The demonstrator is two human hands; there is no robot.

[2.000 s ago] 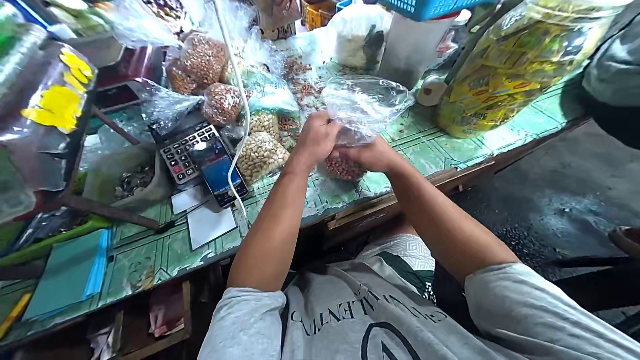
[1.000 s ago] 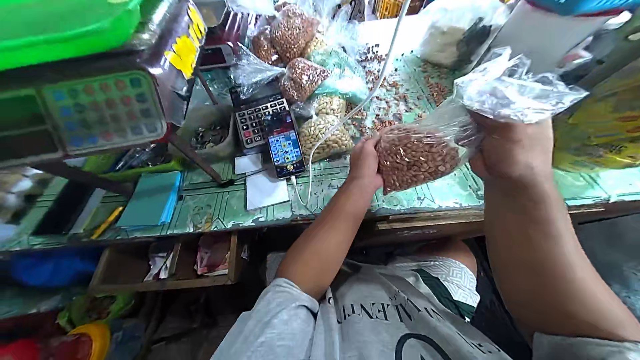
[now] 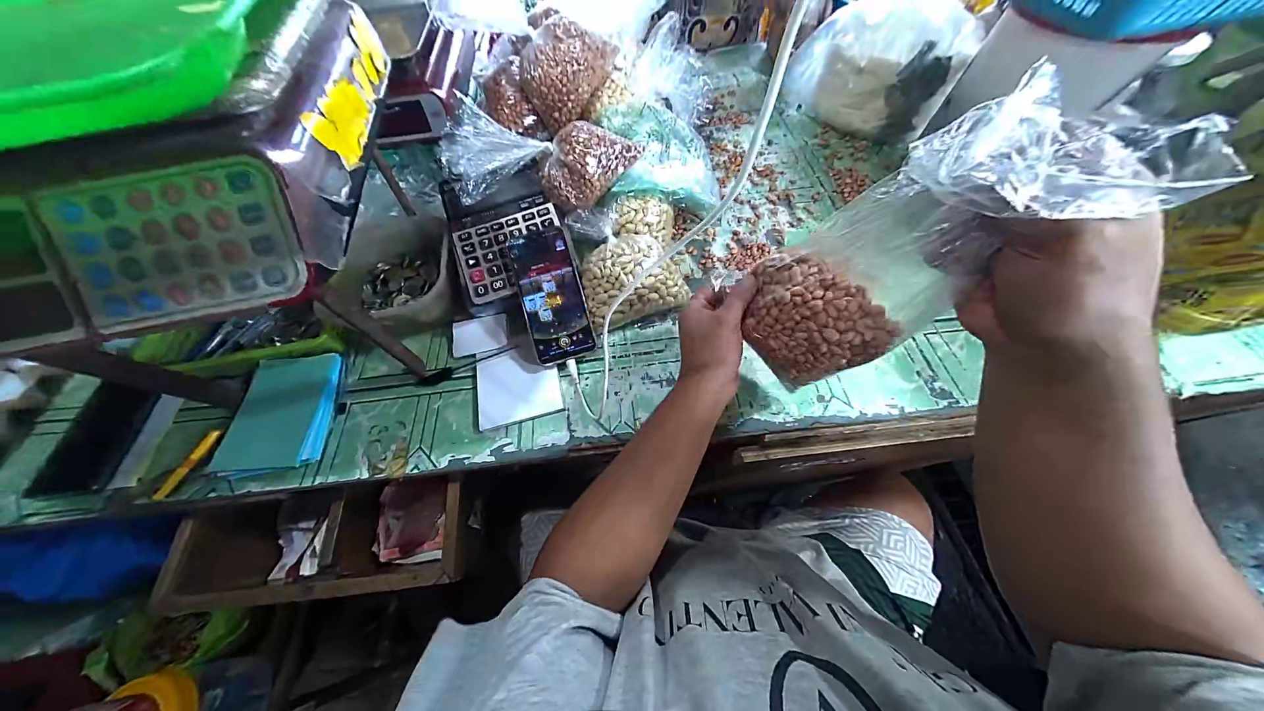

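Note:
A clear plastic bag of brown peanuts (image 3: 820, 321) hangs tilted over the front edge of the green table. My right hand (image 3: 1071, 281) is closed around its gathered neck, with the loose plastic mouth spreading above the fist. At the bag's lower left corner, my left hand (image 3: 716, 331) pinches the plastic between thumb and fingers. Left of the bag lie a bag of pale nuts (image 3: 637, 276) and a tied bag of reddish peanuts (image 3: 585, 166). Loose peanuts (image 3: 746, 252) are scattered on the table behind the held bag.
A lit smartphone (image 3: 551, 301) on a white cable rests against a calculator (image 3: 484, 257). Further left are a tub of coins (image 3: 400, 281), a weighing scale (image 3: 178, 237) and blue paper (image 3: 281, 413). An open wooden drawer (image 3: 247, 592) juts out below. A large plastic jar (image 3: 1215, 257) stands right.
Two seconds ago both hands were together at the bag's open top; now they are apart, the right on the twisted neck and the left at a lower corner. The view has swung left.

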